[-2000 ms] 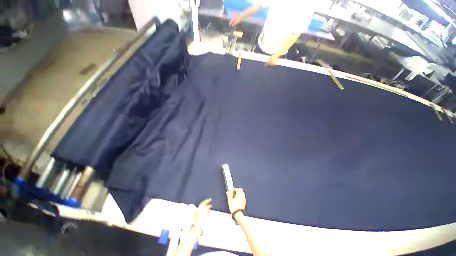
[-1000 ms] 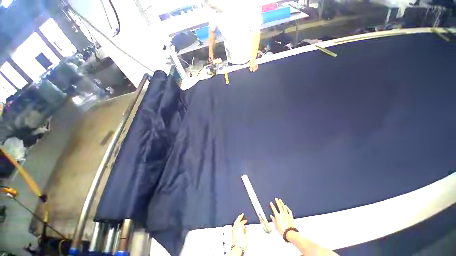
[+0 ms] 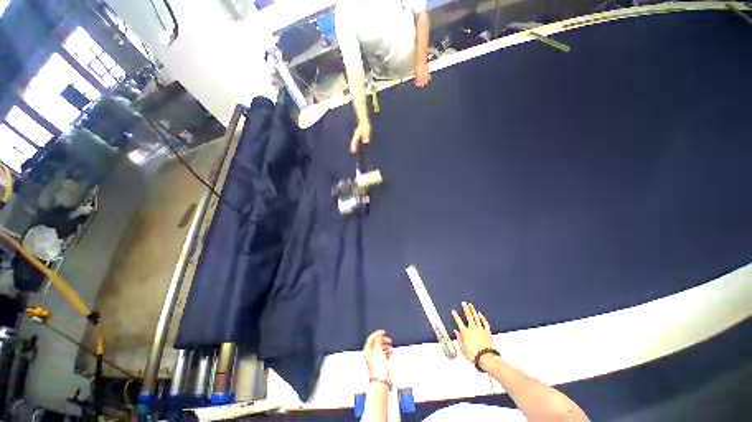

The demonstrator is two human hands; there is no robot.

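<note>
Dark navy fabric covers the long table, smooth on the right and rumpled at the left. A pale flat strip lies across the fabric's near edge. My right hand rests at that edge just right of the strip, fingers spread, holding nothing. My left hand is over the pale border left of the strip, empty, fingers loosely apart. A small metallic cutter sits on the fabric's left part, with the other person's hand at its far side.
Rollers with blue ends and a long metal bar stand at the left table end. Blue clamps sit at the near edge. A yellow strip and another strip lie along the far edge. A cable hangs at left.
The metallic cutter has appeared on the fabric, with the other person's arm reaching toward me. My right hand has released the strip it held two seconds ago. The view has shifted.
</note>
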